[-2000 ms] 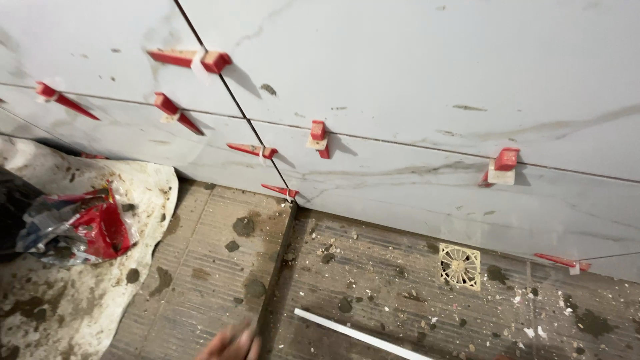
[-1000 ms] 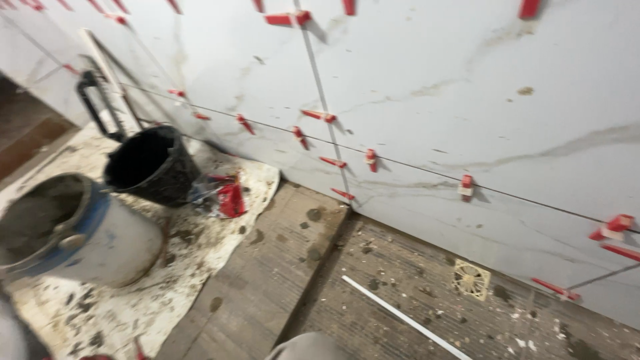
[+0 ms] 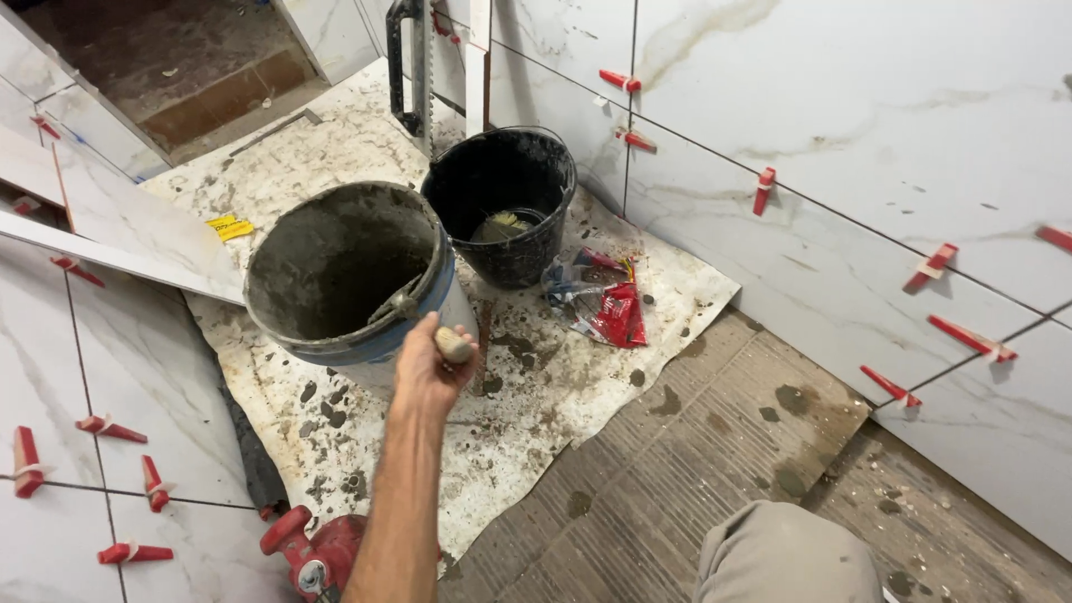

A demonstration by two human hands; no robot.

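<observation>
My left hand (image 3: 435,360) is closed around the rounded, light handle of a mortar-coated trowel (image 3: 398,303) at the near right rim of a large bucket (image 3: 347,339). The bucket has a blue band, and grey mortar coats its inside. The trowel's far end is hard to make out against the rim. Just behind stands a black bucket (image 3: 536,251) with a yellowish brush-like thing (image 3: 504,224) inside. To its right lies a torn clear and red plastic bag (image 3: 620,310). My right hand is out of view.
Red tile-leveling wedges (image 3: 764,191) sit along joints of marble-look wall tiles. A stained sheet (image 3: 519,444) covers part of the ribbed floor (image 3: 636,469). A red tool (image 3: 322,544), a notched trowel (image 3: 412,75) and a leaning tile (image 3: 126,209) surround the buckets. My knee (image 3: 787,553) is at lower right.
The view has swung left towards the buckets. One second ago no hand showed at the large bucket; my left hand now grips the trowel handle there.
</observation>
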